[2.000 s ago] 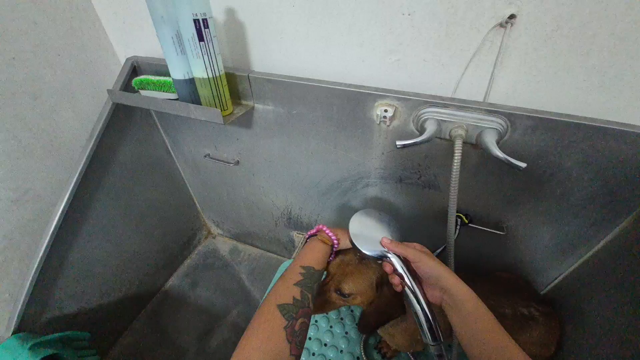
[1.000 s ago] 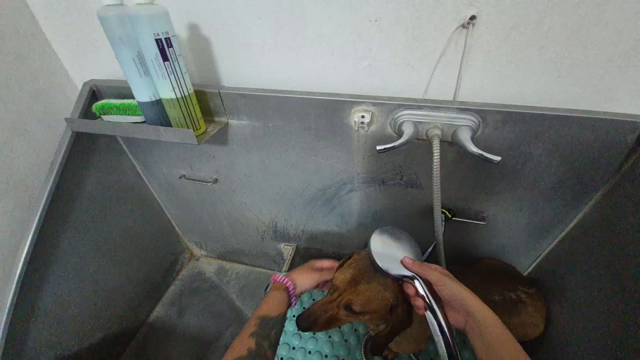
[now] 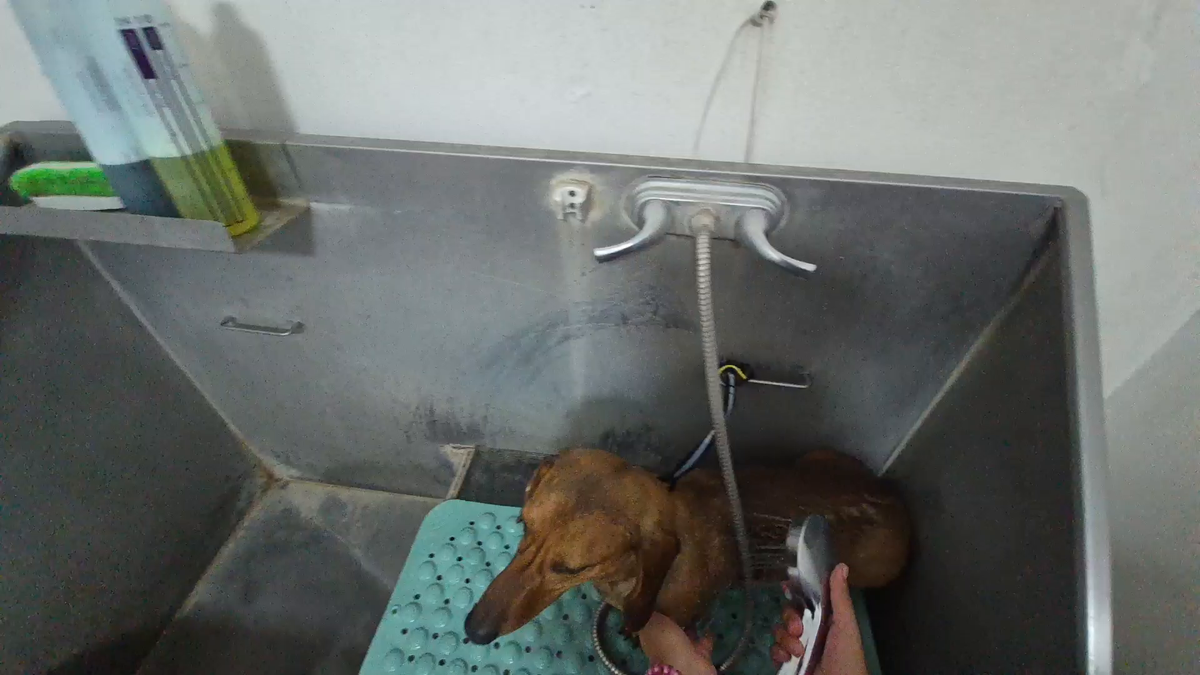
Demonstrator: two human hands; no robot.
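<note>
A brown short-haired dog [image 3: 600, 534] is in a metal wash tub, its head over a teal bumpy rubber mat [image 3: 441, 581]. My right hand [image 3: 830, 623] grips the handle of a chrome shower head [image 3: 811, 553], from which thin jets of water reach the dog's side. Low in the view, my left hand [image 3: 677, 647] is at the dog's chest below its neck, with a pink bracelet at the wrist; its fingers are partly hidden. A metal shower hose [image 3: 708, 319] hangs from the tap in front of the dog and loops beside my left hand.
A lever tap [image 3: 705, 195] is fixed on the tub's back wall [image 3: 422, 281]. Bottles [image 3: 192, 141] and a green-bristled brush [image 3: 64, 180] stand in a metal shelf [image 3: 112, 225] at the upper left. A dark tether [image 3: 696, 455] runs from a wall bar [image 3: 778, 382] to the dog's neck.
My left hand has left the dog's head and is now at its chest. My right hand has moved the shower head from the dog's head to beside its body. The view has shifted.
</note>
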